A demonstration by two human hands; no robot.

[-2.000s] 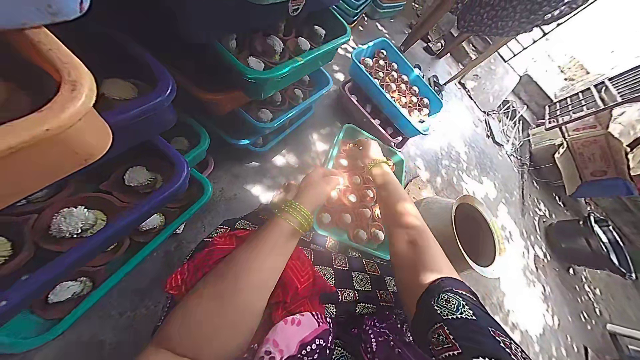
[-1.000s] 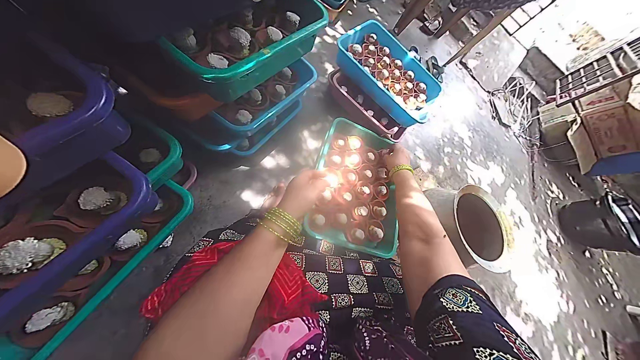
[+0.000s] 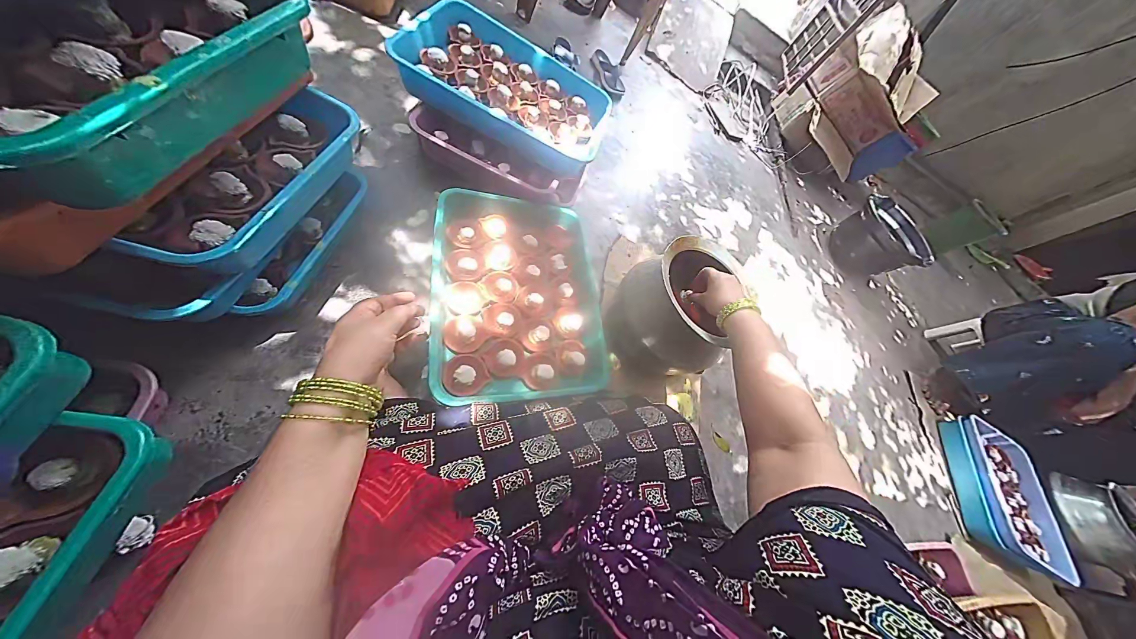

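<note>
A green plastic tray (image 3: pixel 587 293) stands on the ground before my knees, filled with rows of small round clay cups (image 3: pixel 506 358) topped with white material. My left hand (image 3: pixel 373 330) is just off the tray's left side, fingers loosely curled; whether it holds anything is unclear. To the tray's right a metal pot (image 3: pixel 643 306) leans with its mouth turned toward the right. The fingers of my right hand (image 3: pixel 713 293) are inside the pot's mouth, bunched together over its dark contents; what they touch is hidden.
Stacked trays (image 3: pixel 222 257) with clay cups line the left. A blue tray (image 3: pixel 586 158) of cups sits on a purple one (image 3: pixel 426 133) beyond the green tray. A dark bucket (image 3: pixel 874 240) and cardboard boxes (image 3: pixel 856 106) are at right. Another person (image 3: pixel 1047 355) is at the right edge, beside blue trays (image 3: pixel 967 444).
Both hands have come off the green tray, which they held at its sides a second ago. My right hand has moved right into the metal pot. The view has shifted to the right.
</note>
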